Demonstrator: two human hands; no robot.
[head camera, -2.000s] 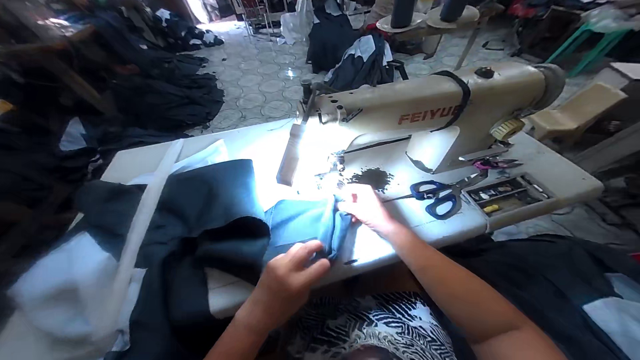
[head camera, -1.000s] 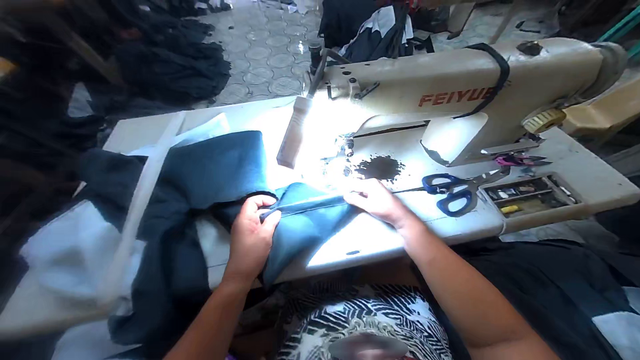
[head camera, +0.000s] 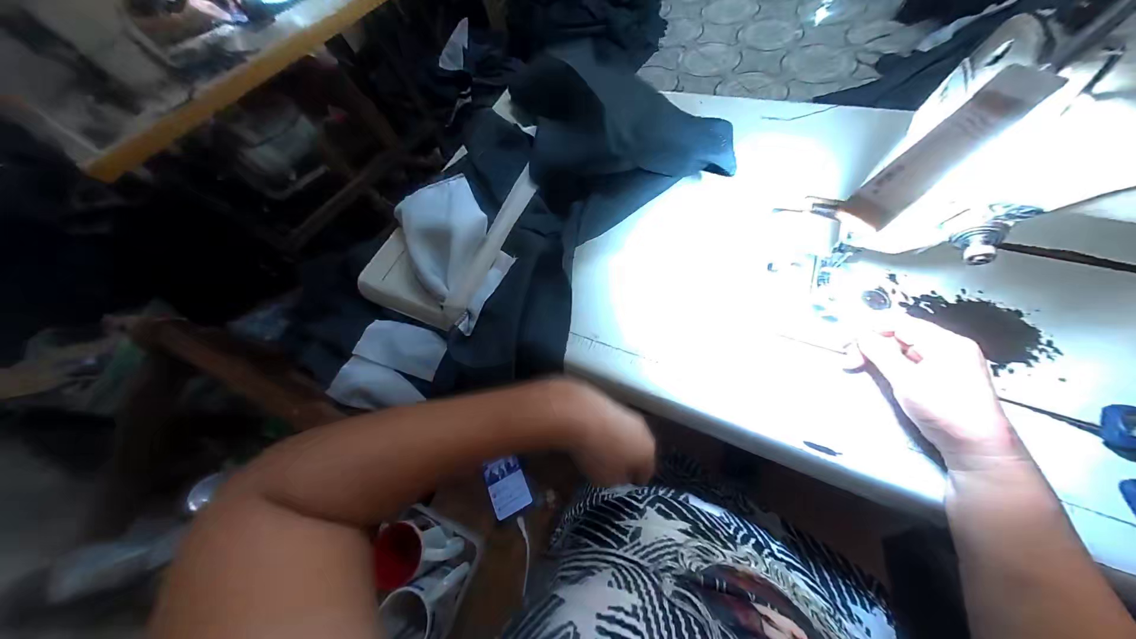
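Note:
A white sewing machine head stands at the right, its lamp glaring on the white sewing table. My right hand is at the bed beside the needle area, thumb and fingertips close together; glare hides whether they pinch a thread. Bent back over my lap at the table's front edge, my left hand is blurred, and what it may hold cannot be told. Dark fabric with pale pieces lies over the table's left end. The blue cloth seen earlier is not between my hands.
Dark lint lies on the bed right of the needle. Blue scissor handles show at the right edge. Mugs and a tag are below left. A yellow-edged table stands at the upper left.
My left hand has let go of the blue cloth and moved back over my lap. My right hand is off the cloth, near the needle area. The view has swung left and closer.

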